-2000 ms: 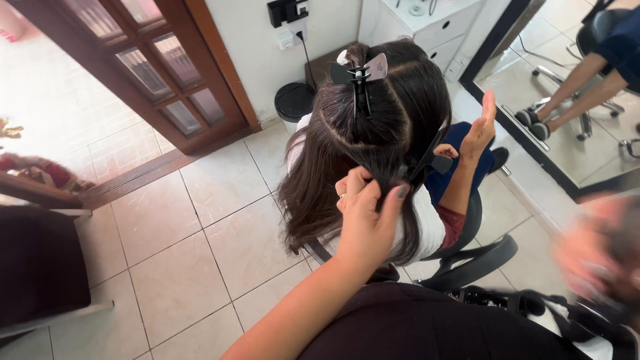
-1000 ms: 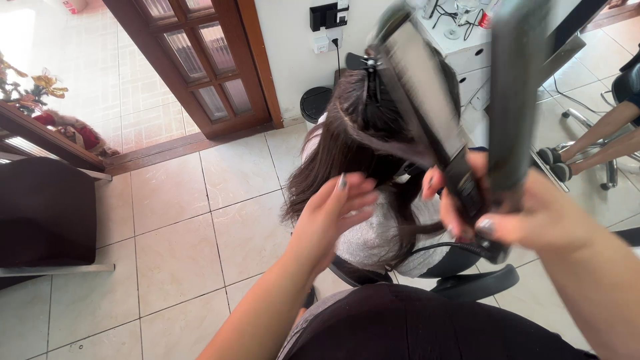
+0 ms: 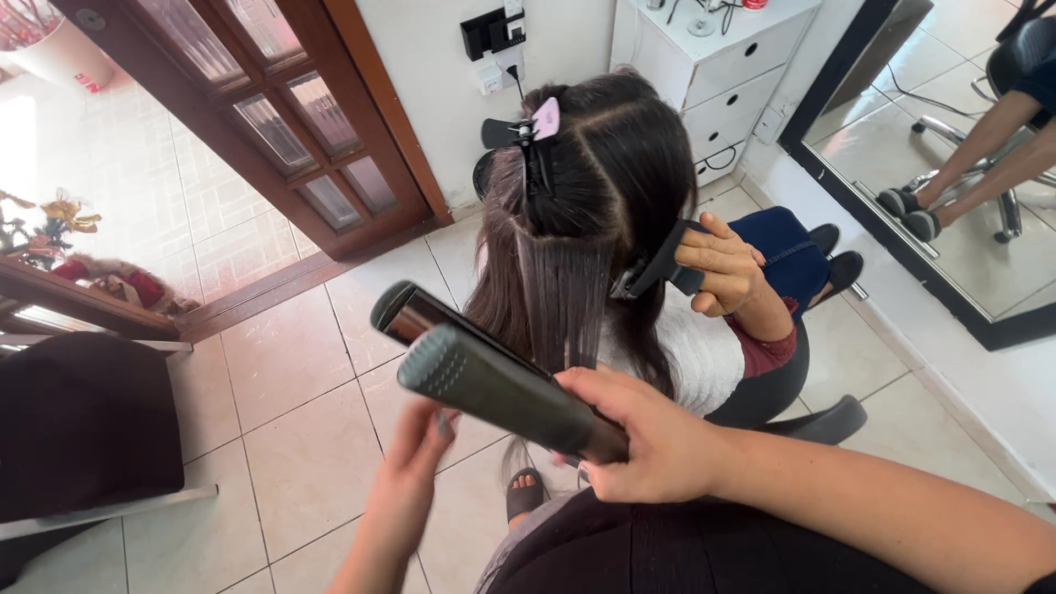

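My right hand (image 3: pixel 648 437) grips a dark hair straightener (image 3: pixel 511 392) near its hinge end, with the plates parted. A thin, straight section of dark hair (image 3: pixel 565 293) hangs from the seated person's head and passes behind the straightener. My left hand (image 3: pixel 417 462) is just left of the straightener, fingers bent and partly hidden behind it; whether it pinches hair cannot be told. A black and pink hair clip (image 3: pixel 532 144) holds up the hair at the crown. The seated person's hand (image 3: pixel 722 264) touches a black clip (image 3: pixel 660 264) by the side hair.
A white drawer unit (image 3: pixel 734 91) stands beyond the head, below a wall outlet (image 3: pixel 495 37). A framed mirror (image 3: pixel 932 272) is at right, a wooden glazed door (image 3: pixel 289 107) at left. A dark chair (image 3: pixel 87 421) sits at lower left; the seated person's chair armrest (image 3: pixel 821 421) is near my right arm.
My right hand, holding the straightener, has moved lower, behind the seated person's back. The straightener was raised across the head a second ago. My left hand has also moved lower.
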